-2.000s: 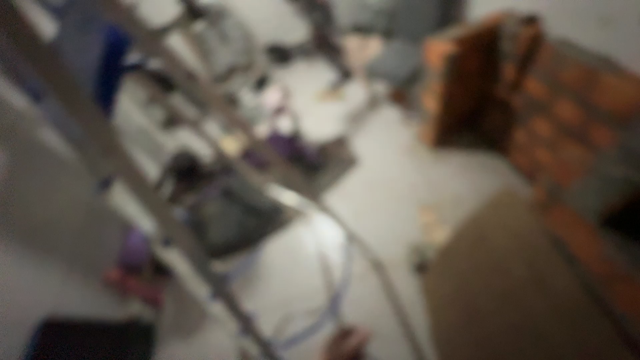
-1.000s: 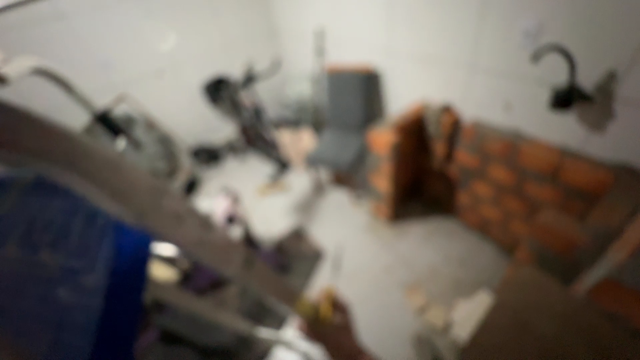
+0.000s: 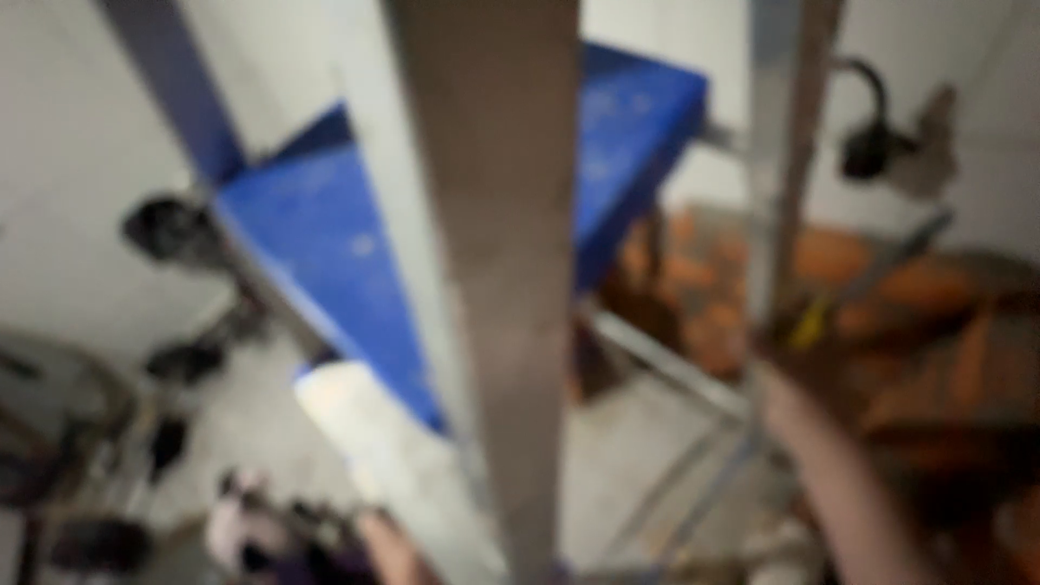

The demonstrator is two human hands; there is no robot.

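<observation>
The whole view is blurred. A metal ladder [image 3: 504, 244] stands very close in front, with a blue platform [image 3: 325, 244] behind its near rail. My right hand [image 3: 780, 349] is raised beside the ladder's right-hand rail [image 3: 772, 162], its forearm coming from the lower right. It seems closed around a tool with a yellow part [image 3: 808, 325]; a grey shaft points up and right from it. My left hand [image 3: 390, 540] shows partly at the bottom, beside a pale, brightly lit ladder part [image 3: 390, 431]; its fingers and any hold are unclear.
An unfinished brick wall [image 3: 853, 252] stands at the right, below a black curved fixture [image 3: 869, 150] on the pale wall. A thin metal brace [image 3: 666, 357] crosses behind the ladder. Cables hang near the lower middle. Dark objects and a pink-and-black item [image 3: 244, 520] lie at the lower left.
The view has swung, and the ladder with its blue platform now fills the middle. The hand with the yellow item, low in the middle one second ago, is now raised at the right.
</observation>
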